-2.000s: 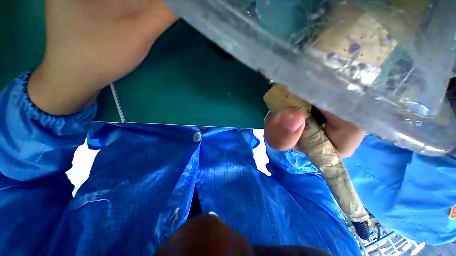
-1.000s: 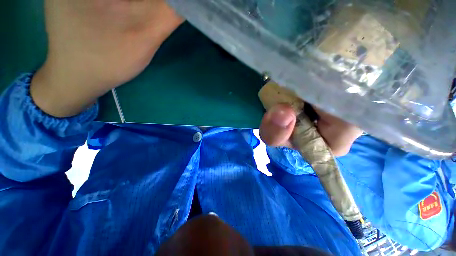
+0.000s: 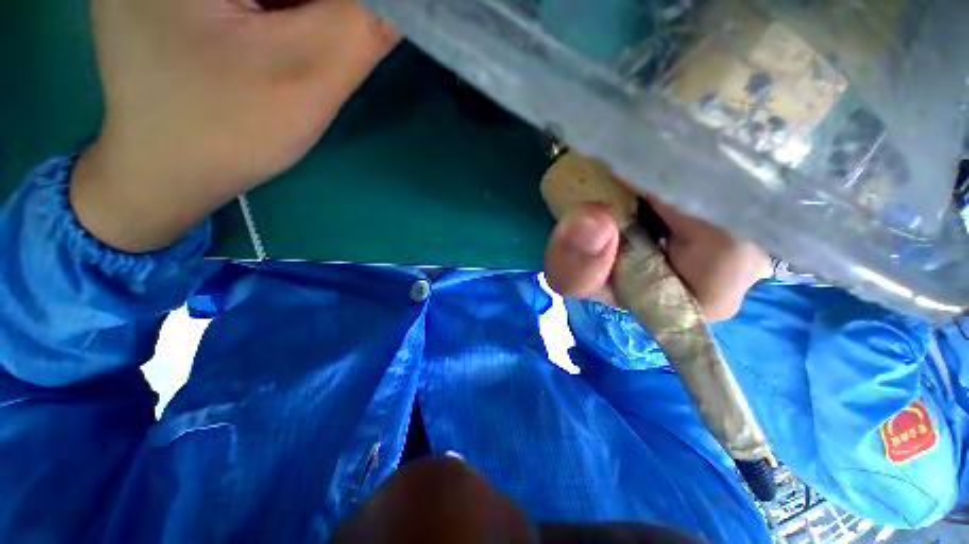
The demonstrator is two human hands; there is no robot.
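Note:
My right hand (image 3: 584, 250) holds the soldering iron (image 3: 680, 319) by its thick tape-wrapped handle, thumb on the near side. Its cream collar points up and left, and its tip is hidden under the clear fume hood (image 3: 659, 149). The black cord end hangs at the lower right. My left hand (image 3: 213, 96) is at the upper left with its back and wrist in view. Its fingers are cut off by the top edge, so what it holds cannot be seen. No workpiece shows clearly.
The green mat (image 3: 425, 202) ends at the bench edge near my blue smock. A spotted tan block (image 3: 770, 80) shows blurred through the hood. Another person's blue sleeve (image 3: 871, 372) with a red badge is at the right, beside a white wire rack (image 3: 818, 515).
My right hand and the iron have shifted slightly left and up. My left hand has moved a little right. The other person's sleeve has moved, and its red badge now shows more fully.

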